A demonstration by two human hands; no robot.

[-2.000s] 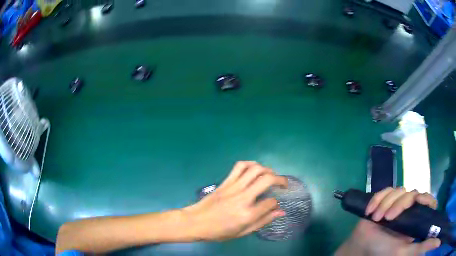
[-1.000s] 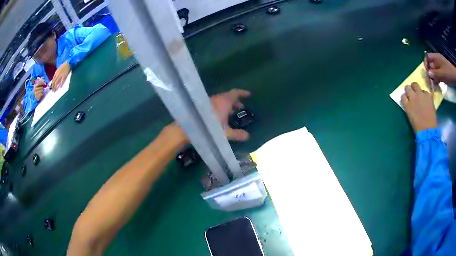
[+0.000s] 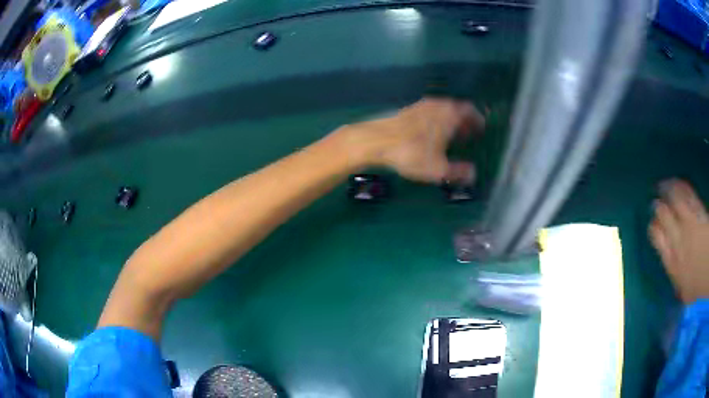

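Observation:
My left hand (image 3: pixel 439 140) reaches forward over the table, blurred, with thumb and fingers apart; nothing shows in its grip. A small black device housing (image 3: pixel 459 190) lies just below the thumb; I cannot tell whether they touch. Another device housing (image 3: pixel 365 187) lies to its left, below the wrist. My right hand and the electric screwdriver are not in view. The round screw tray (image 3: pixel 233 382) is cut off by the bottom edge, with a dark unit (image 3: pixel 172 374) partly hidden beside my left sleeve.
A grey metal post (image 3: pixel 556 116) rises right of my hand. A smartphone (image 3: pixel 464 357), clear plastic bag (image 3: pixel 509 291) and white paper (image 3: pixel 581 311) lie near the lower right. Another person's hand (image 3: pixel 680 237) is at the right edge. More housings (image 3: pixel 126 197) lie left; a fan (image 3: pixel 14 268) is at the left edge.
The view has swung back leftward from the neighbour's side. My left hand, earlier over the tray, then reaching past the post at a unit, is now left of the post. The screwdriver has left view.

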